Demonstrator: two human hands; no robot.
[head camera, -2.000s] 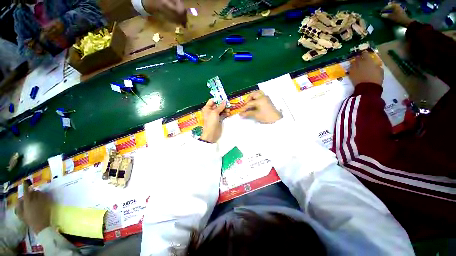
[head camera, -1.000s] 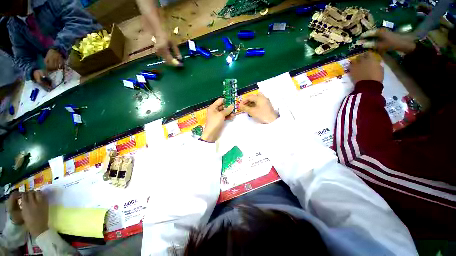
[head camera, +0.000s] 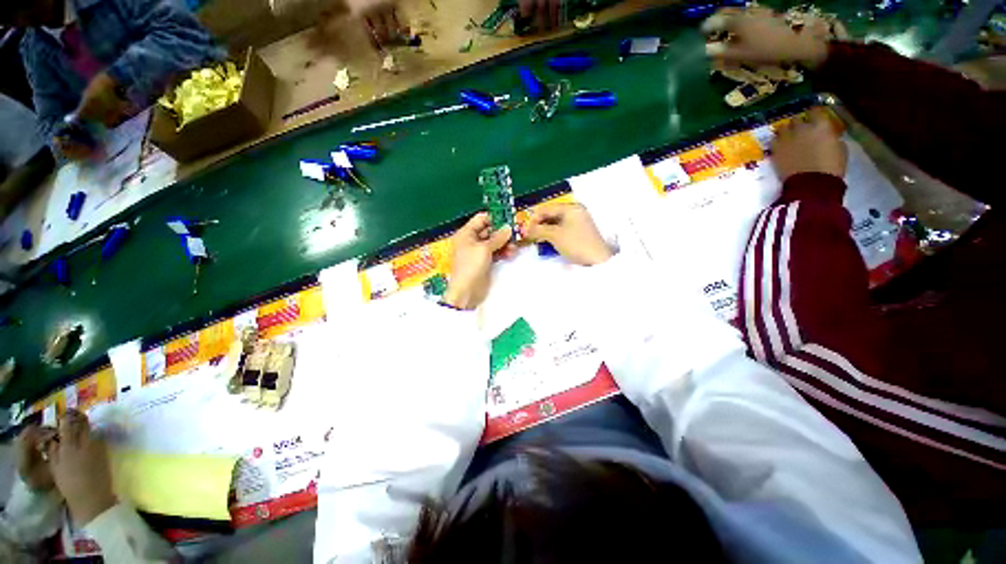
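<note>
A green PCB panel (head camera: 498, 195) stands upright between my hands, above the edge of the printed work mat (head camera: 552, 399). My left hand (head camera: 474, 259) grips its lower end from the left. My right hand (head camera: 571, 234) is at the panel's lower right, fingertips pinched close to it; a small dark blue bit shows under these fingers. What the right fingertips hold is too small to tell. A loose green board (head camera: 511, 345) lies on the mat between my forearms. A smaller green piece (head camera: 436, 285) lies by my left wrist.
The green belt (head camera: 419, 160) carries blue batteries (head camera: 359, 151) with wires and a thin rod (head camera: 425, 115). Tan housings (head camera: 263, 371) lie at left. A yellow sheet (head camera: 177, 485) is by the left neighbour's hands. A cardboard box (head camera: 226, 116) stands opposite. A right neighbour's maroon sleeve (head camera: 800, 281) is close.
The batteries on the belt have shifted right. The panel has turned from tilted to nearly upright, leaning slightly left. The right neighbour's hand now reaches over the housings heap. A blue bit shows under my right fingers.
</note>
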